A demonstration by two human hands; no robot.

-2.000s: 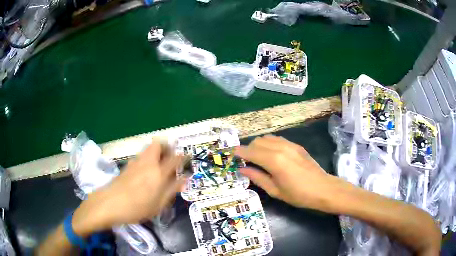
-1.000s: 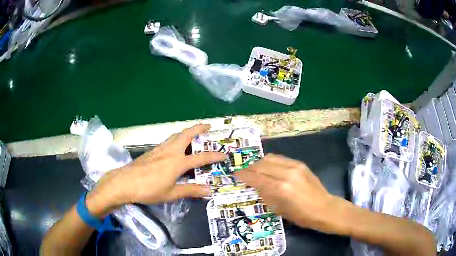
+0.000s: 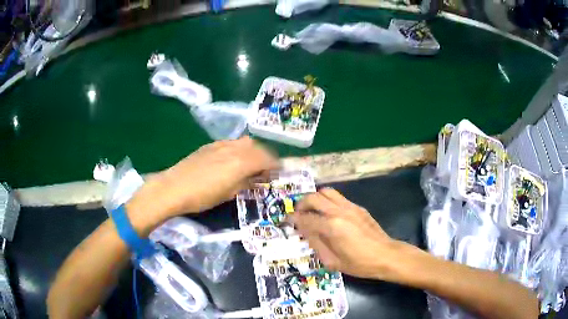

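Note:
An open white socket housing [image 3: 252,230] lies on the dark bench against the pale edge rail, with a green circuit board, a yellow part and wires inside. My left hand [image 3: 230,163], blurred at the fingers, is over its upper left edge. My right hand [image 3: 339,230] is at its right side, fingertips over the circuit board. Whether either hand pinches a part is hidden. A second open housing [image 3: 299,286] lies just below, nearer me. White power cords in plastic bags [image 3: 180,290] lie at the left, partly under my left forearm.
A green conveyor belt [image 3: 124,124] beyond the rail [image 3: 380,159] carries an open housing [image 3: 286,112] with a bagged cord and another farther off [image 3: 414,36]. Open housings [image 3: 479,163] are stacked at right, bagged cords hanging down. White units [image 3: 542,146] stand at far right.
My left hand has moved from the housing's left side to its upper edge. My right hand stays at the right side. The units on the belt have shifted left in view.

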